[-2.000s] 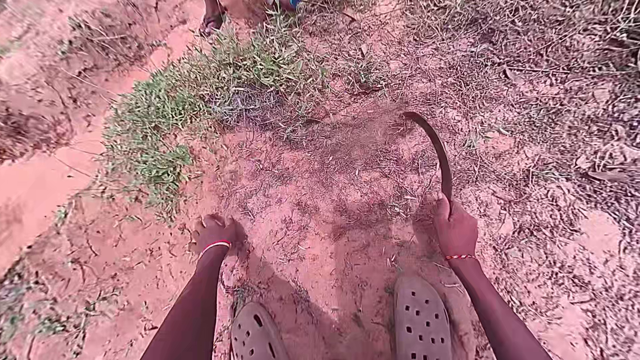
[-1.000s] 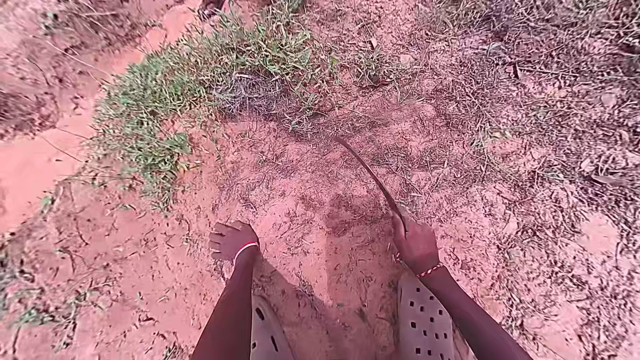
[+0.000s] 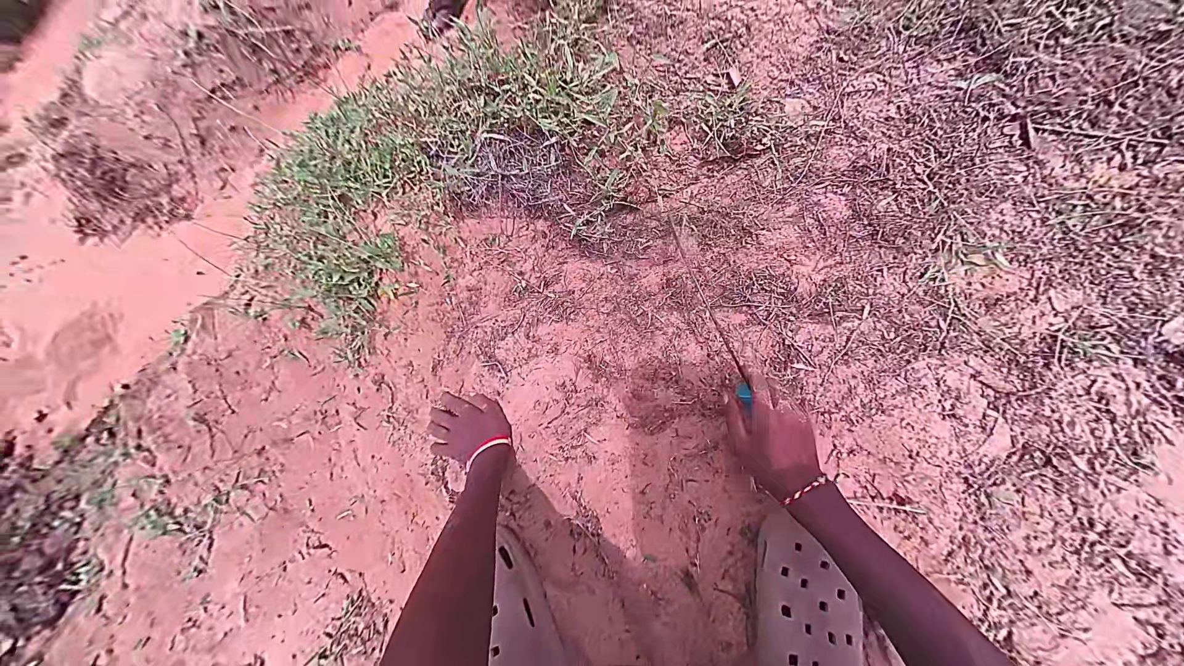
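My right hand (image 3: 775,435) grips a curved-bladed hand tool, likely a sickle, by its handle, of which a small blue part (image 3: 745,395) shows. The thin dark blade (image 3: 708,301) is seen nearly edge-on and points up and a little left from the hand; its far end blurs into the dry grass. My left hand (image 3: 470,427) holds nothing, its fingers spread over the reddish soil left of the tool. A red and white band is on each wrist.
Green grass (image 3: 342,194) grows in a clump at upper left, beside a bare soil strip (image 3: 102,287). Dry cut-looking grass (image 3: 1017,185) covers the right side. My perforated clogs (image 3: 809,592) stand below the hands. A dark, partly visible foot or shoe (image 3: 442,16) is at the top edge.
Two seconds ago the blade's curve showed broadside at the right; my right hand has since moved left and the blade has turned edge-on. The left hand has moved right, still empty.
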